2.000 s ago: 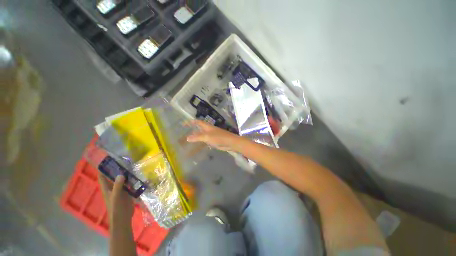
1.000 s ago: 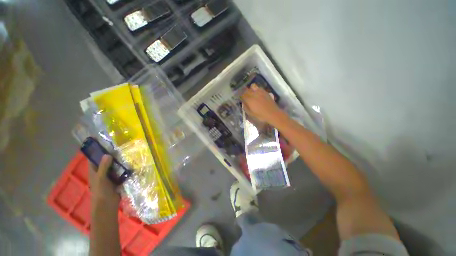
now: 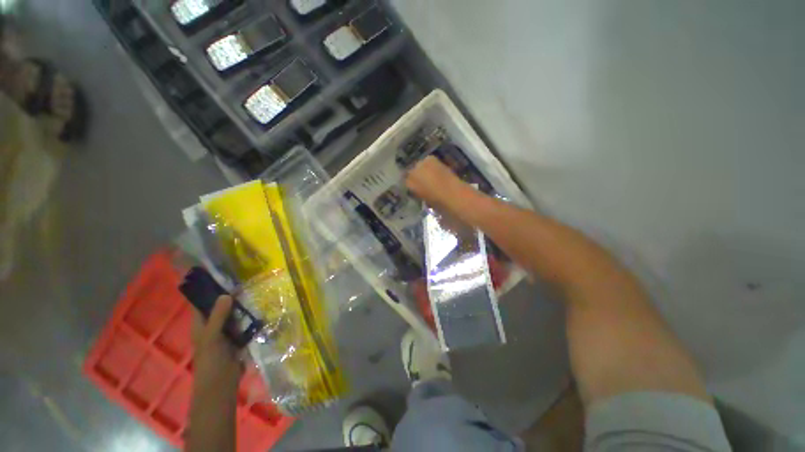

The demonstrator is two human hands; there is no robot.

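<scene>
My left hand (image 3: 213, 333) holds a dark keypad phone (image 3: 206, 293) together with yellow-marked bags (image 3: 281, 265) in clear plastic. My right hand (image 3: 429, 183) is inside the off-white parts bin (image 3: 340, 181). Its fingers point down among the parts and are hidden, so I cannot tell if they grip anything. A thin dark phone housing (image 3: 378, 229) lies at the bin's left side. A shiny silver strip bag (image 3: 460, 279) hangs over the bin's near edge below my right wrist.
Black trays (image 3: 256, 141) with phones in separate pockets stand at the top left. A red compartment tray (image 3: 146, 371) lies on the grey floor at the lower left. A pale wall (image 3: 635, 115) is at the right. My shoes are below the bin. A person's foot shows at the left edge.
My right hand has moved from beside the bin into it, then slightly left. My left hand still holds the phone and yellow-marked bags; the view has shifted.
</scene>
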